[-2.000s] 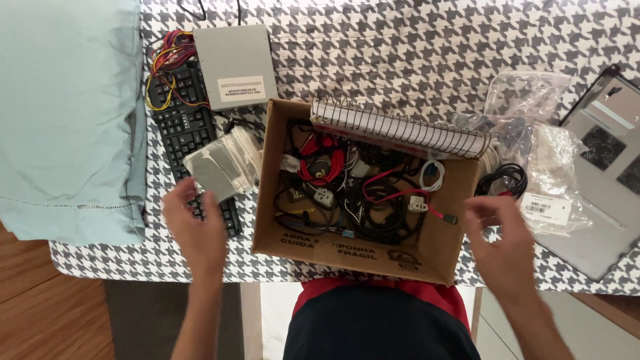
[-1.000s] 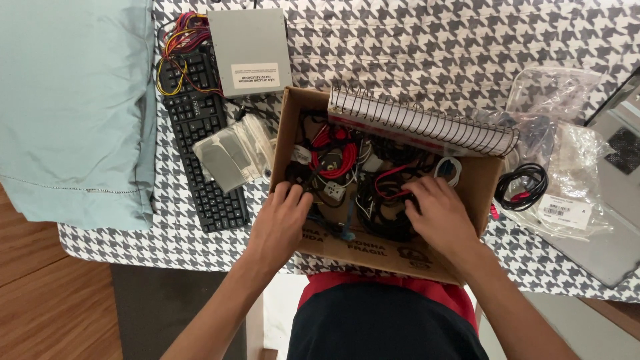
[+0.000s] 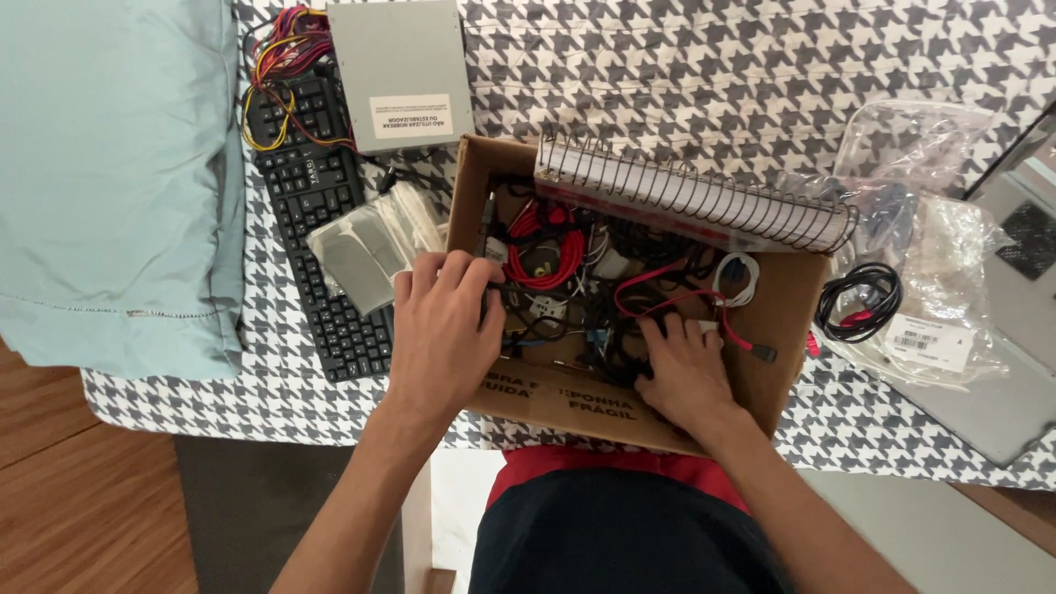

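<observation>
A cardboard box (image 3: 635, 425) holds tangled cables: a coiled red cable (image 3: 516, 264), a red SATA cable (image 3: 631, 299), a coiled white cable (image 3: 737, 280) and black cables. A spiral-bound notebook (image 3: 685, 194) lies along its far side. My left hand (image 3: 450, 322) is at the box's left wall, fingers curled over a dark cable; its grip is partly hidden. My right hand (image 3: 685, 363) reaches inside among the black cables at the right, its fingertips partly hidden, so I cannot tell whether they grip anything.
Left of the box are a black keyboard (image 3: 309, 206), a grey power supply (image 3: 400, 66) with coloured wires and a clear plastic sleeve (image 3: 355, 247). Right of it lie a coiled black cable (image 3: 862, 301), clear plastic bags (image 3: 949, 247) and a grey laptop-like panel (image 3: 982, 404). Light-blue cloth (image 3: 115, 165) covers the far left.
Both hands were apart outside or above the box's sides, then came in to the cables. Since then my left hand has shifted to the box's left wall.
</observation>
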